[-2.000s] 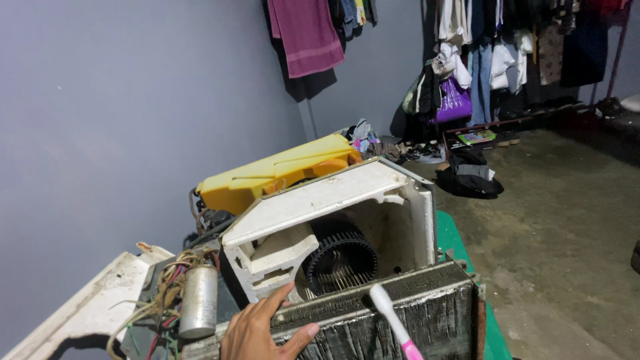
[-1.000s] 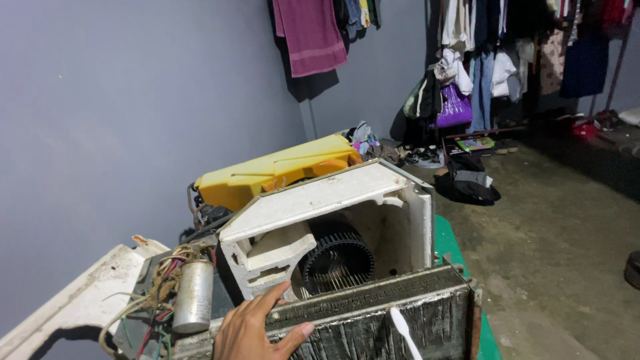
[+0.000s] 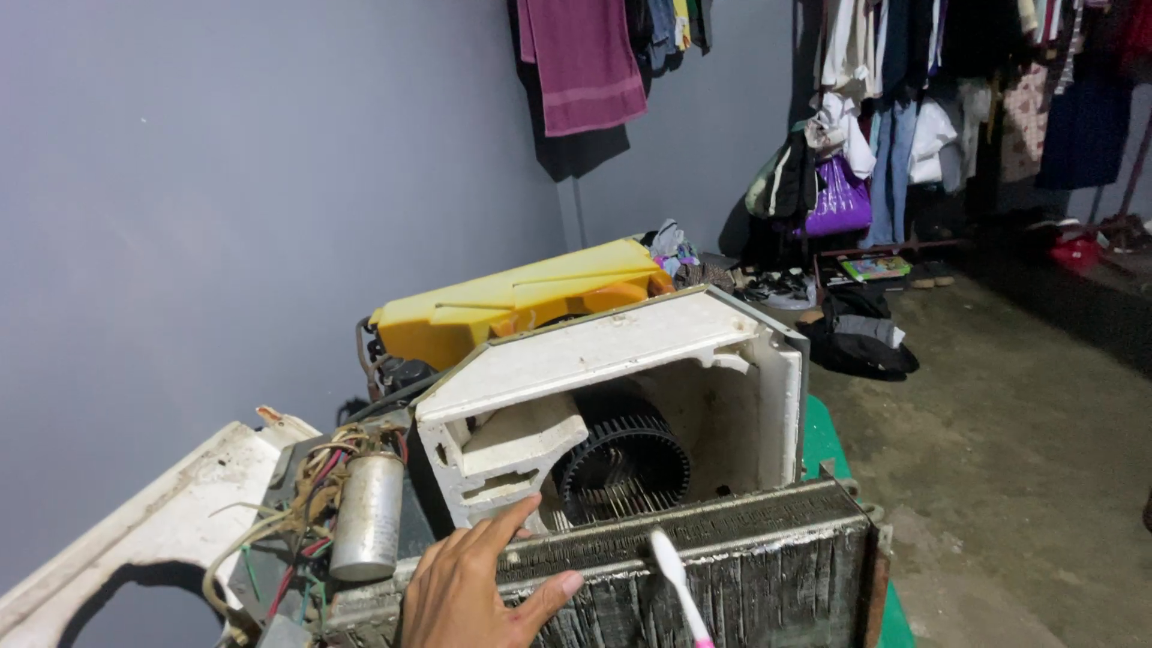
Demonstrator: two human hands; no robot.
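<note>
My left hand [image 3: 481, 585] holds the top edge of a dirty finned air-conditioner coil [image 3: 765, 567], its fingers over the top and its thumb on the front. To the right of that hand, the white bristle head of a toothbrush [image 3: 668, 556] lies over the coil's upper front edge, and its pink-and-white handle runs out at the bottom of the view. My right hand is not visible. Behind the coil stands a white foam housing [image 3: 594, 360] with a black blower wheel [image 3: 625, 472] inside. A silver capacitor [image 3: 369, 517] with tangled wires [image 3: 310, 486] is left of my hand.
A white panel with a round cutout [image 3: 171, 504] leans at the left. Behind the housing is a yellow plastic piece [image 3: 513, 288]. A green surface [image 3: 821, 432] shows beneath the unit. Clothes [image 3: 891, 171] hang at the back right, and a black bag [image 3: 859, 342] lies on the floor.
The toothbrush has moved down the coil's front and then back up to its top edge, with its handle at a changing angle. My left hand stays on the coil.
</note>
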